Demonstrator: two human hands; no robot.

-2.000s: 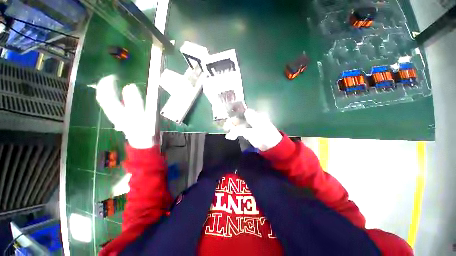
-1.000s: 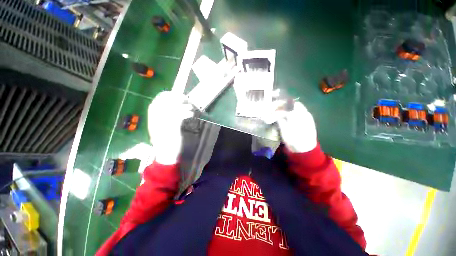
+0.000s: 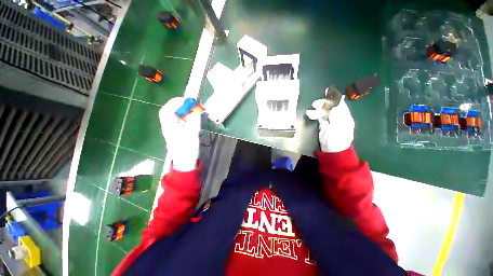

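My left hand (image 3: 181, 132), in a white glove, holds a wound coil (image 3: 188, 108) with blue and orange showing, above the rail beside the conveyor. My right hand (image 3: 335, 125), also gloved, holds a small grey-brown piece (image 3: 331, 97) between thumb and fingers, over the mat right of the fixtures. A white fixture block (image 3: 278, 108) with dark comb-like slots stands upright between the hands. A second white fixture block (image 3: 231, 92) lies tilted to its left. A loose dark and orange coil (image 3: 362, 88) lies just right of my right hand.
The green conveyor (image 3: 124, 116) at left carries several spaced coils. A clear blister tray (image 3: 401, 141) at far right holds a row of three blue-orange coils (image 3: 448, 119) and one darker coil (image 3: 440, 52). A dark post (image 3: 212, 20) stands by the pale rail.
A blue-orange coil now shows in my left hand, which was over the conveyor two seconds ago. My right hand has moved right, away from the upright fixture, with the small piece in it.
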